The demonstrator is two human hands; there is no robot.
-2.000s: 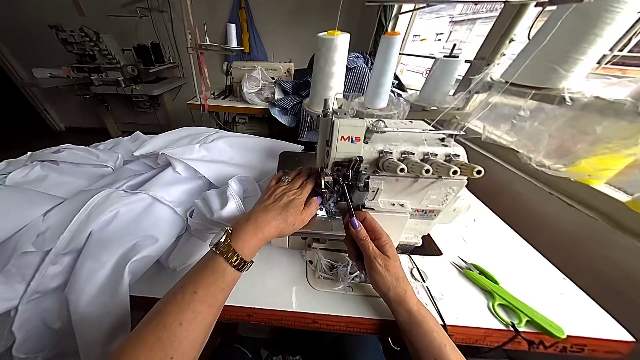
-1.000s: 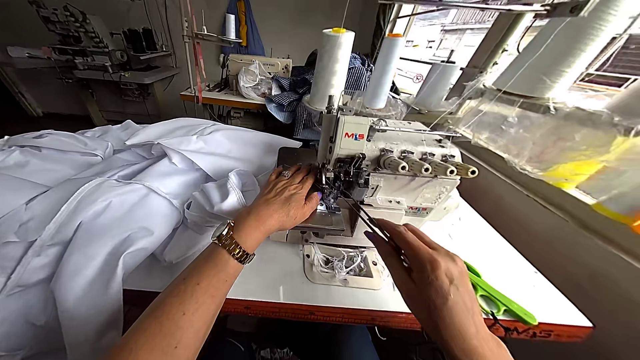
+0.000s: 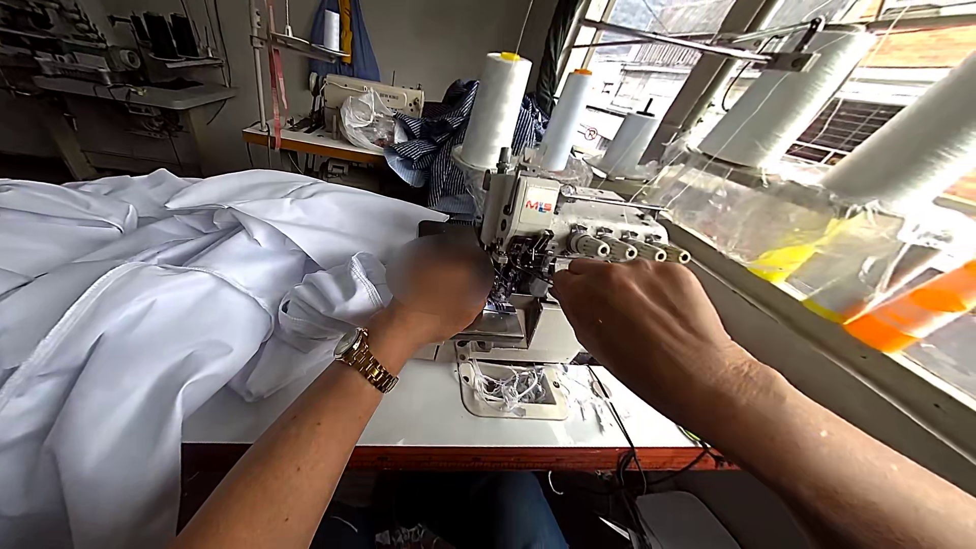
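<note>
An overlock sewing machine (image 3: pixel 534 206) stands on a white table, its looper and needle area exposed. My left hand (image 3: pixel 442 278), partly blurred, lies at the left side of that area; its fingertips are hidden. My right hand (image 3: pixel 633 305) is at the right of the needle area, below the tension dials (image 3: pixel 629 248), fingers curled; whatever is in its fingers cannot be made out. A heap of white fabric (image 3: pixel 221 252) spreads left of the machine, with a folded piece (image 3: pixel 335 297) beside my left wrist. Thread scraps (image 3: pixel 509 387) lie in the opening in front of the machine.
White thread cones (image 3: pixel 496 110) rise behind the machine, with larger ones (image 3: pixel 785 99) at the right. Plastic bags (image 3: pixel 770 221) line the window side. Black cables (image 3: pixel 621 427) hang over the red table edge (image 3: pixel 457 457). Another sewing machine (image 3: pixel 374 99) and striped fabric (image 3: pixel 442 145) are behind.
My right hand, which held dark tweezers in front of the machine one second ago, has moved up close to the needle area and dials. My left hand remains at the machine's left side.
</note>
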